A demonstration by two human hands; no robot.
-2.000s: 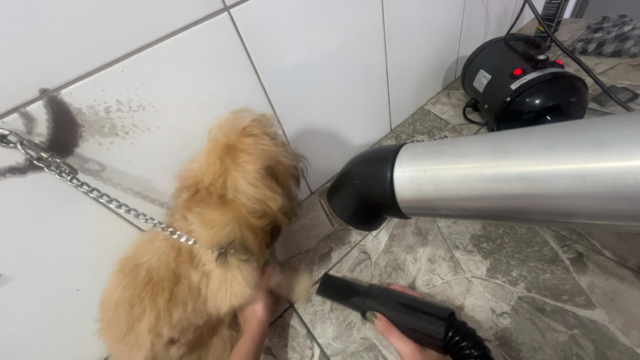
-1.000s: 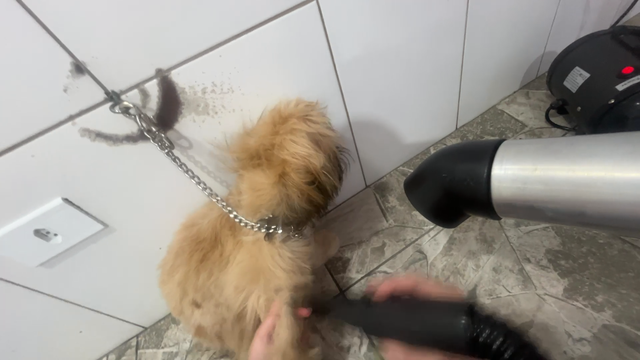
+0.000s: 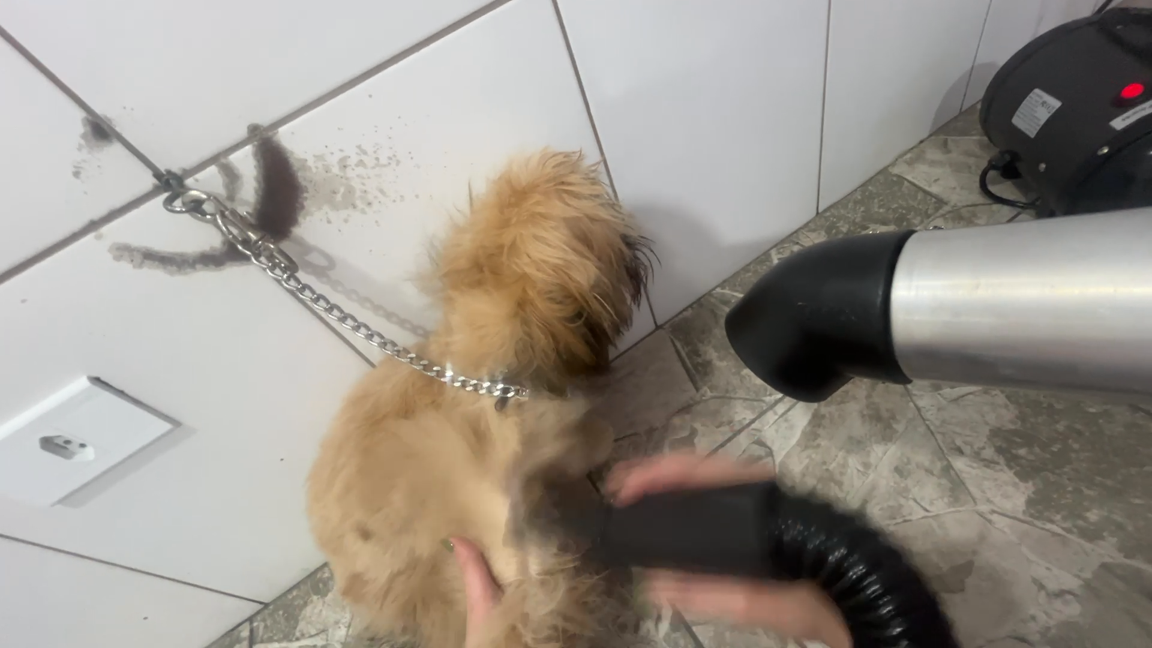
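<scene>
A small tan dog [image 3: 423, 477] stands or sits by the wall, its head turned to the right, with a metal chain leash [image 3: 360, 333] running from its neck to the wall. My right hand [image 3: 729, 549] is closed around the black nozzle of a dryer hose [image 3: 693, 531], blurred by motion, whose tip is against the fur of the dog's side. Low on the dog's body lies my left hand [image 3: 477, 585], thumb showing against the fur; its fingers are mostly hidden, so whether it grips a leg cannot be told.
A silver tube with a black elbow end [image 3: 810, 315] reaches in from the right above the stone-patterned tiled surface [image 3: 1062, 468]. At the upper right stands a black dryer unit [image 3: 1071, 135] with a red light. A white power outlet [image 3: 81, 441] is on the tiled wall at left.
The nozzle in my right hand, apart from the dog's body two seconds ago, is now against its fur. The view has shifted, bringing the outlet in.
</scene>
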